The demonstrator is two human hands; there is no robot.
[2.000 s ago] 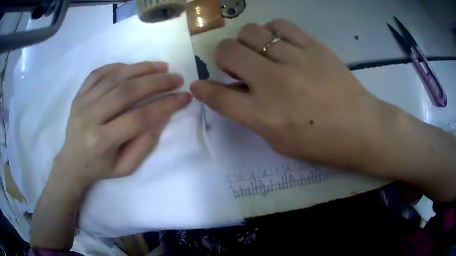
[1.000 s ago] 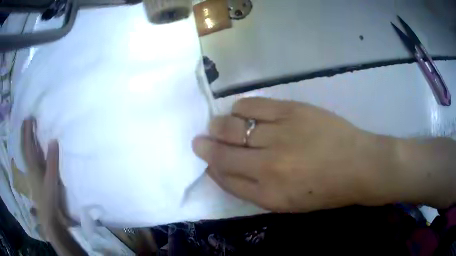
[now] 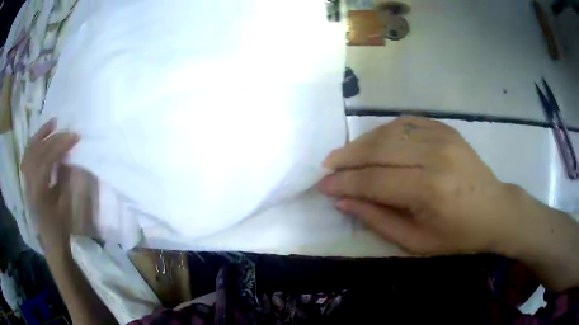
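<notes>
A large white fabric piece (image 3: 203,120) lies spread over the white machine table, overexposed in the middle. My right hand (image 3: 412,184) pinches its right edge near the table's front, thumb and fingers together. My left hand (image 3: 57,178) is at the fabric's left edge, blurred, with fingertips on or around the cloth; the grip is partly hidden. An orange-copper block (image 3: 366,28) sits beside the fabric's upper right edge, with a round holed metal disc (image 3: 397,26) next to it.
Thread snips (image 3: 559,130) lie at the right. A brown wooden handle (image 3: 547,28) is at the upper right. A heap of white strips with lilac pieces (image 3: 25,70) is at the left. A white cloth (image 3: 111,276) hangs below the table edge.
The view has shifted, so the copper block and snips appear further right and lower. The left hand has moved from on top of the fabric to its left edge. The machine head has left the view.
</notes>
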